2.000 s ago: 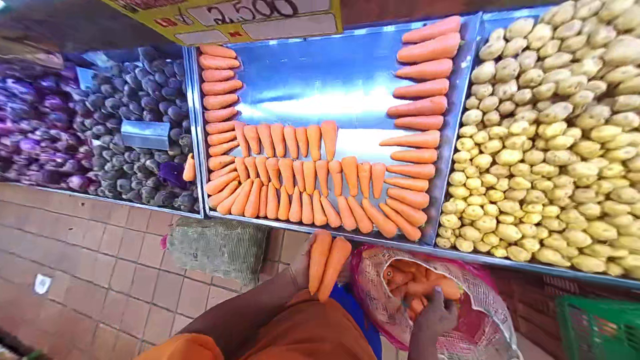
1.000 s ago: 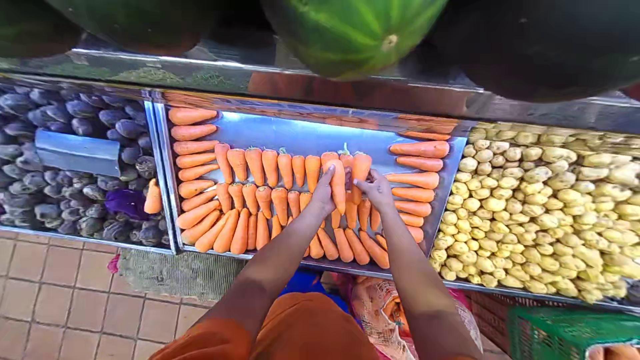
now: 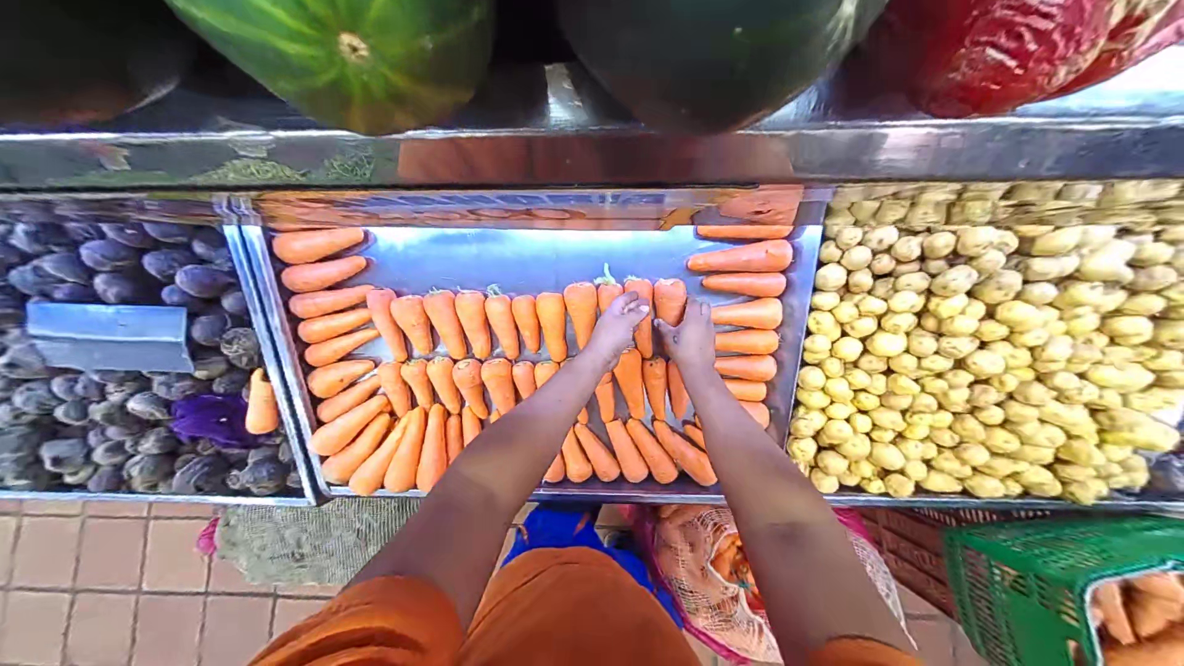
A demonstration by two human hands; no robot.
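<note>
Rows of orange carrots line a shiny metal tray (image 3: pixel 527 250). My left hand (image 3: pixel 618 326) rests its fingers on a carrot (image 3: pixel 640 294) near the right end of the upper upright row. Just right of it, my right hand (image 3: pixel 689 335) touches the last carrot (image 3: pixel 669 298) of that row with its thumb and fingers. Both carrots lie in the tray beside each other. More carrots lie sideways in stacks along the left and right walls, and slanted ones run along the front. My forearms hide part of the lower rows.
Beetroots (image 3: pixel 111 268) fill the left bin, with a single carrot (image 3: pixel 262 403) among them. Yellowish potatoes (image 3: pixel 943 351) fill the right bin. A watermelon (image 3: pixel 351 55) sits on the ledge above. Below are a mesh sack of carrots (image 3: pixel 703 564) and a green plastic crate (image 3: pixel 1027 564).
Two seconds ago my left hand held two carrots and my right hand was at the sack. Both hands have since come over the tray, and carrots now extend the upper row rightward.
</note>
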